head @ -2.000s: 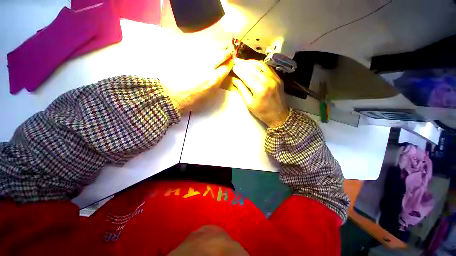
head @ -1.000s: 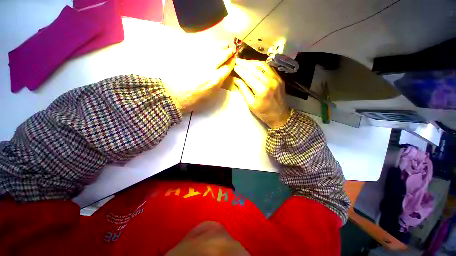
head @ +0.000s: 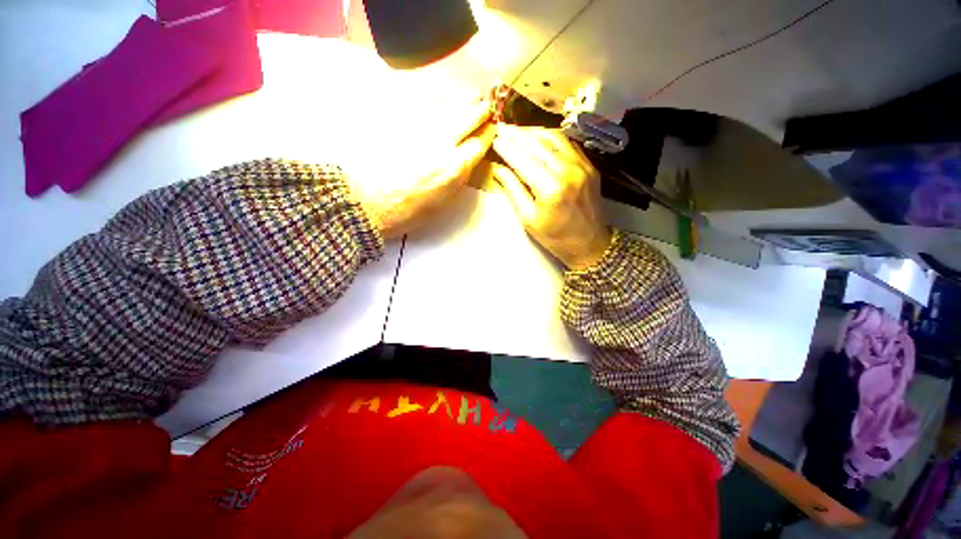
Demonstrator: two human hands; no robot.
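Note:
My left hand [head: 422, 174] reaches to the needle area [head: 502, 97] of the cream-white sewing machine head [head: 727, 53], and glare washes out much of it. My right hand [head: 555, 190] is beside it, fingers bent, its fingertips meeting the left ones just below the needle area. What lies between the fingertips is hidden by the fingers and the glare. Magenta fabric pieces [head: 126, 105] lie overlapped on the white table [head: 464, 284] at the upper left.
A black lamp head [head: 418, 30] hangs above my left hand. A thin tool with a green part [head: 686, 234] lies right of my right hand. A dark panel with a blue screen [head: 901, 184] is at the right. Pink cloth [head: 880, 390] hangs beyond the table's right edge.
The view has shifted very slightly. Both hands stay at the needle area with almost no visible movement.

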